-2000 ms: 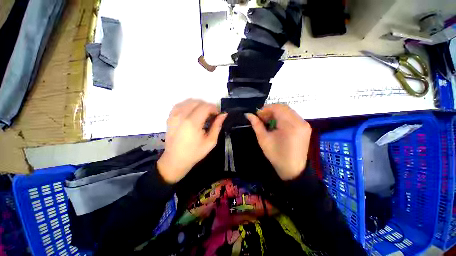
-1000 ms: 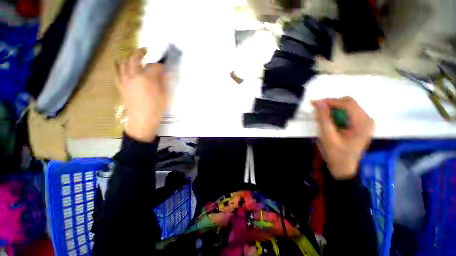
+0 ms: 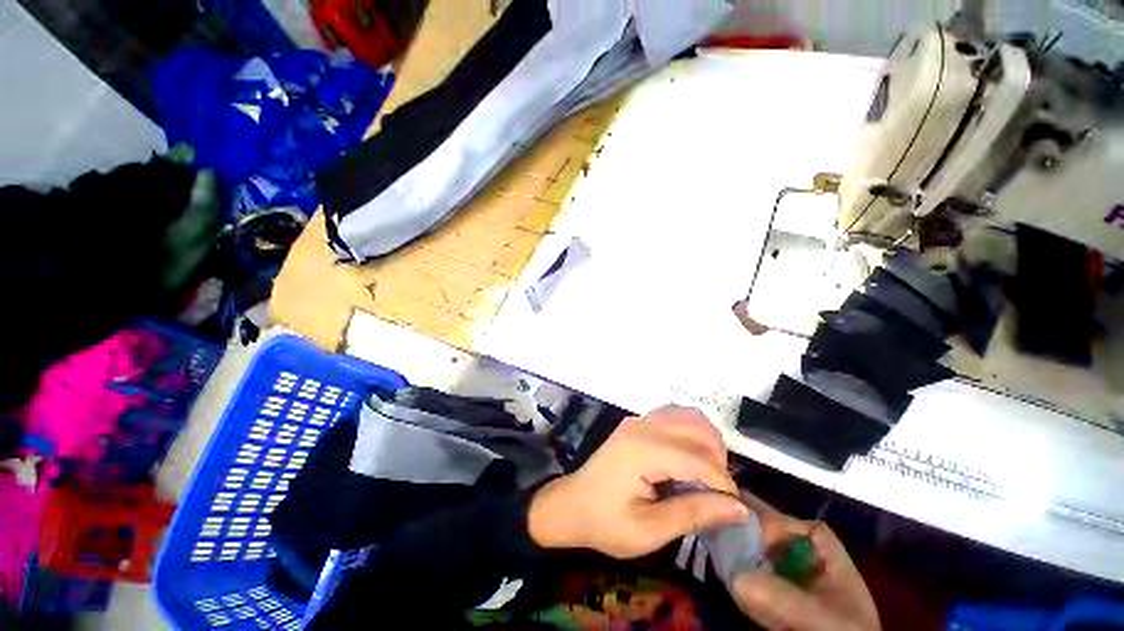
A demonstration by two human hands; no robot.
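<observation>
My left hand (image 3: 641, 487) pinches a small grey flap piece (image 3: 736, 545) over my lap, just off the table's front edge. My right hand (image 3: 814, 586) grips the same piece from the right and also holds a green-handled tool (image 3: 796, 558); the tool's shaft is hidden. One small grey piece (image 3: 560, 274) lies on the white table (image 3: 641, 234) near its left edge. A row of overlapping black and dark grey flaps (image 3: 851, 370) runs from the needle area to the table's front edge.
The sewing machine head (image 3: 943, 136) stands at upper right, a dark flat object (image 3: 1055, 296) beside it. A long black and grey bundle (image 3: 481, 136) lies on the wooden extension (image 3: 395, 290). A blue basket (image 3: 253, 450) holds cut pieces below left. A dark-clothed person (image 3: 99, 271) is at far left.
The view has swung left. My left hand has moved from the table's left side to meet my right hand over my lap, with a grey piece between them. Fewer loose grey pieces lie on the table.
</observation>
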